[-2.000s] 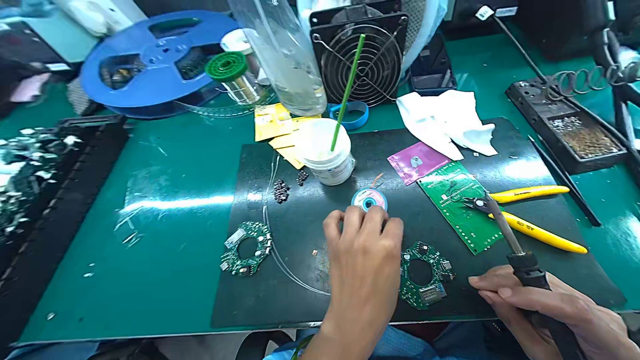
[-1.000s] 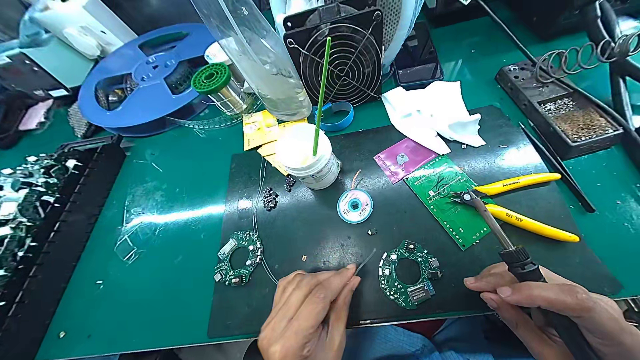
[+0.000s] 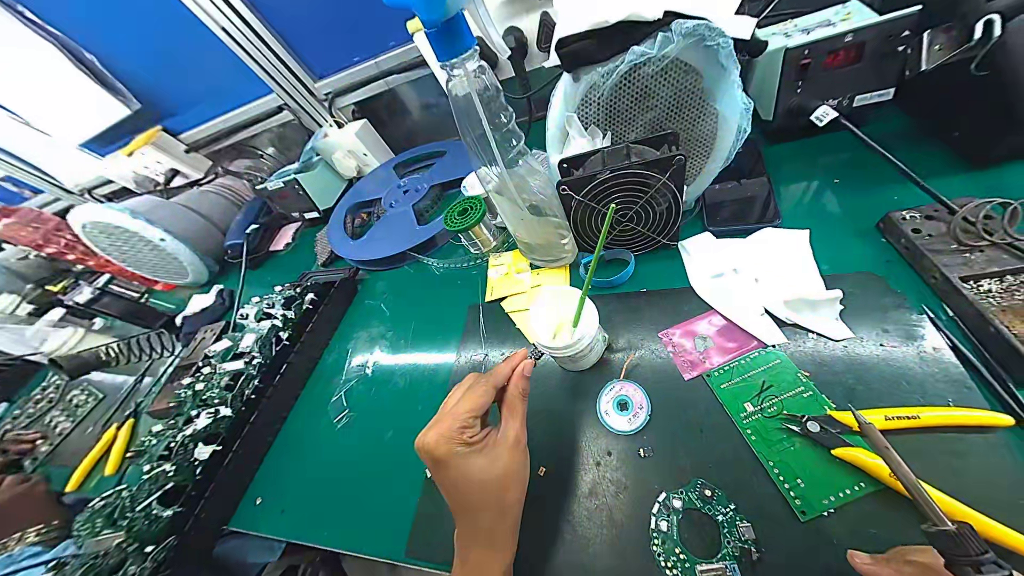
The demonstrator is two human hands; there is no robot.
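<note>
My left hand (image 3: 484, 448) reaches to the left side of a white tub (image 3: 570, 332) with a green stick standing in it. Thumb and forefinger are pinched together at some small dark parts (image 3: 535, 353); whether they grip one cannot be told. Only part of my right hand (image 3: 900, 562) shows at the bottom right edge, by the handle of a soldering iron (image 3: 904, 480). The iron's tip lies over yellow-handled cutters (image 3: 920, 418). A ring-shaped circuit board (image 3: 704, 532) rests on the black mat, below a small reel of desoldering braid (image 3: 623, 406).
A green rectangular board (image 3: 788, 432), pink packet (image 3: 708, 344) and white wipes (image 3: 760, 280) lie at right. Behind the tub stand a fan (image 3: 624, 200), a clear bottle (image 3: 520, 192) and a blue reel (image 3: 400, 200). A black tray of boards (image 3: 264, 416) is at left; another person's hand (image 3: 24, 496) shows far left.
My left hand has moved from the mat's near edge, left of the ring-shaped board, up to the white tub's side. The view has swung up and left.
</note>
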